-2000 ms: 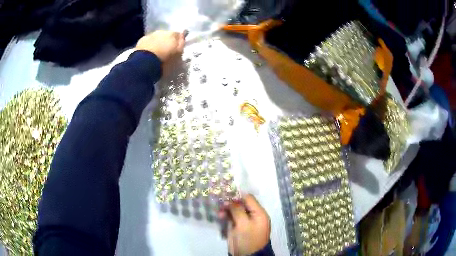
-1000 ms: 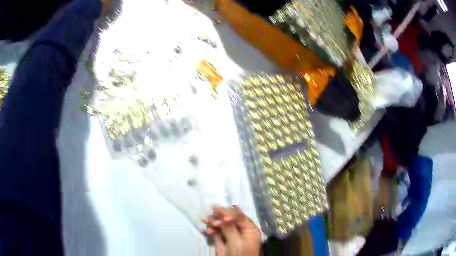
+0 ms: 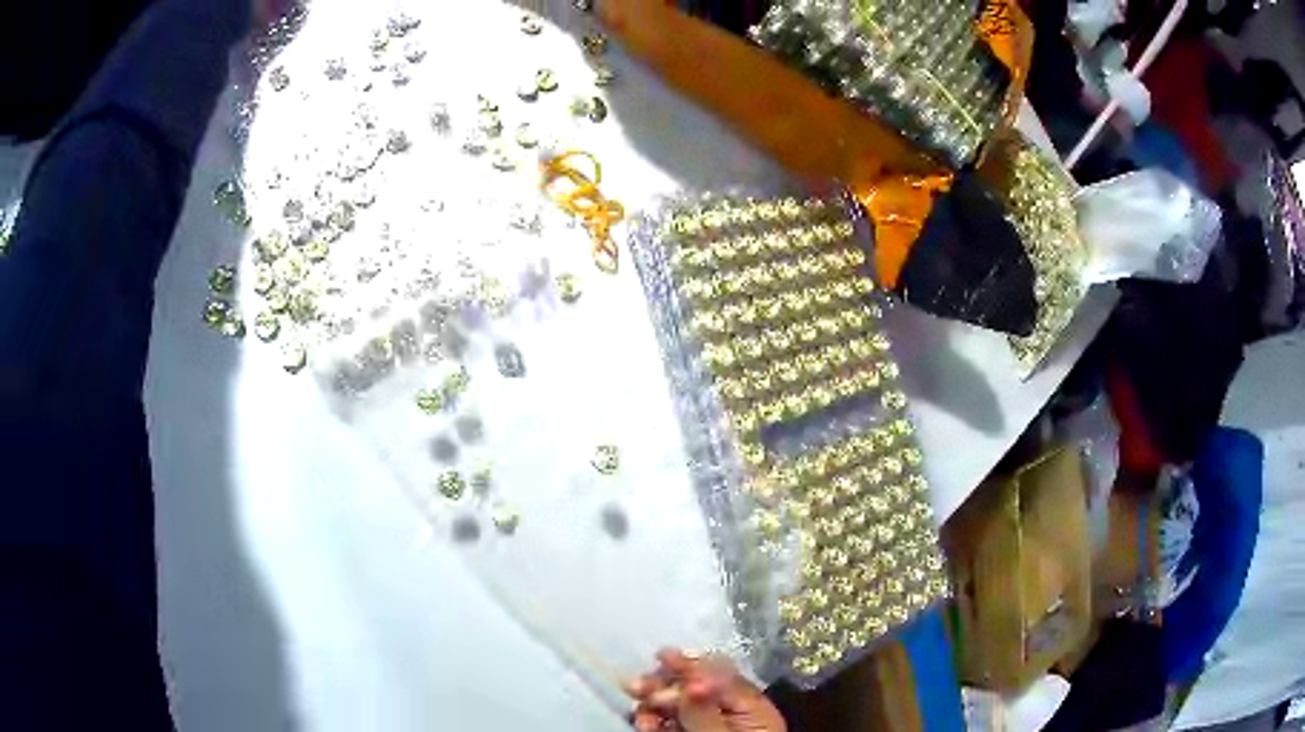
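Observation:
A clear, shiny plastic tray [image 3: 537, 572] lies slanting across the white tabletop, its outline partly lost in glare. Gold buttons [image 3: 294, 265] are scattered under or around it, densest at upper left; a few lie apart near its middle. My right hand [image 3: 709, 696], cut off by the bottom edge, pinches the tray's near corner. My left hand [image 3: 276, 9] is a small dark blur at the top edge, at the end of the dark sleeve; its fingers cannot be made out. A stack of filled trays [image 3: 809, 322] lies right of the clear tray.
Orange rubber bands [image 3: 584, 200] lie left of the stack. A black parcel bag [image 3: 966, 258] with orange tape holds more trays [image 3: 895, 72] at the upper right. A bag of gold buttons [image 3: 1049, 243] and a whitish clear bag [image 3: 1152, 226] sit beside it. Cardboard boxes [image 3: 1023, 572] stand below the table's right edge.
The view has shifted right and down. The tray's rows of gold buttons have broken into loose scattered pieces. My right hand keeps the near corner; my left hand has gone to the top edge.

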